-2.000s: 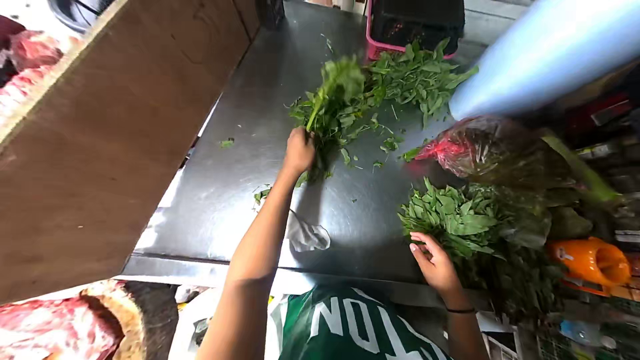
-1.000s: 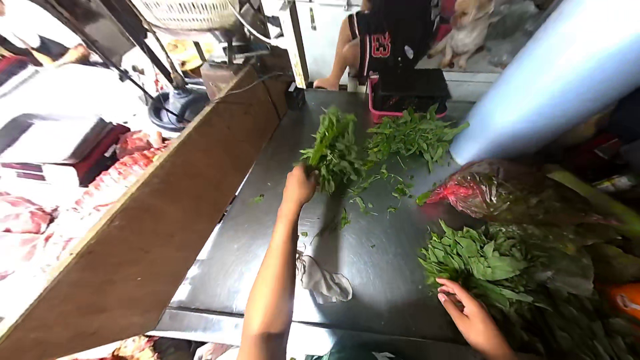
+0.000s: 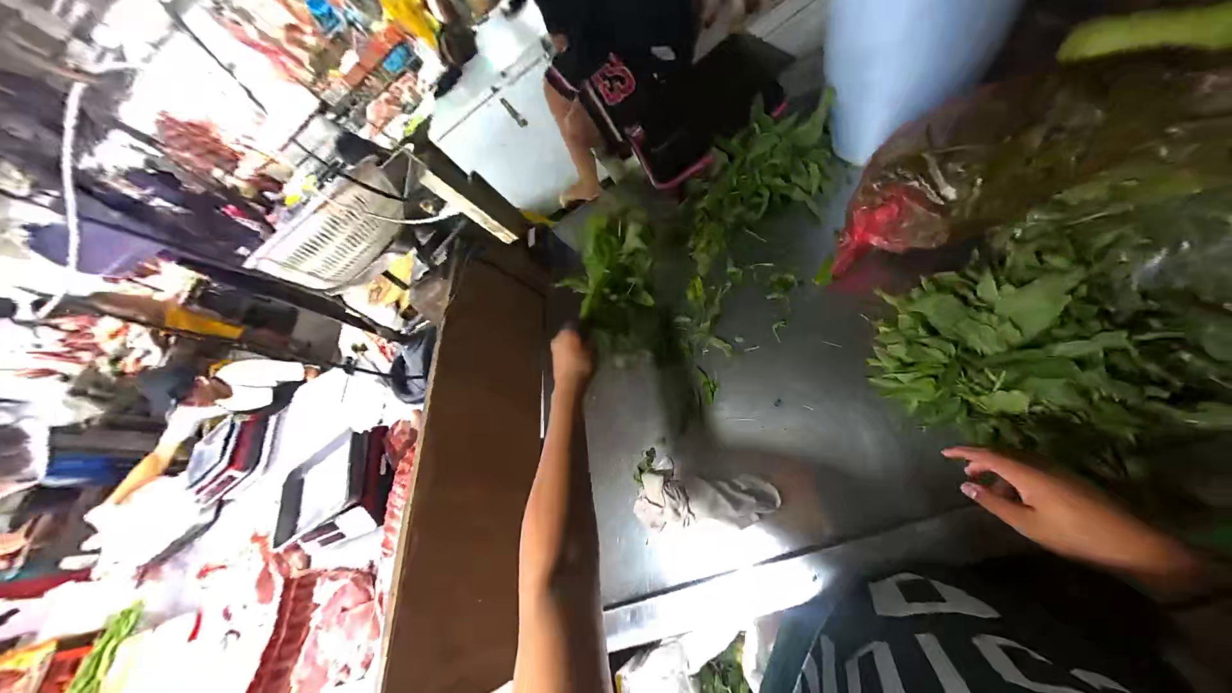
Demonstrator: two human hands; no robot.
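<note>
My left hand (image 3: 573, 361) grips the stem end of a bunch of leafy greens (image 3: 616, 274), blurred, above the metal tabletop (image 3: 808, 404). Beside the front edge of a large heap of leafy greens (image 3: 1011, 337), my right hand (image 3: 1011, 491) has its fingers apart and nothing in it. Farther back lies another pile of greens (image 3: 770, 164), with loose leaves and bits scattered toward me. A crumpled pale cloth (image 3: 712, 499) rests near the table's front edge.
A brown wooden board (image 3: 472, 462) borders the table on the left, with raw meat (image 3: 337, 616) beyond it. A red-tied plastic bag (image 3: 895, 226) and a pale blue column (image 3: 876, 67) stand at the right. People are at the back and far left.
The view has swung strongly, showing more of the stalls at left. The greens in my left hand, low over the table two seconds ago, are now nearer the wooden board.
</note>
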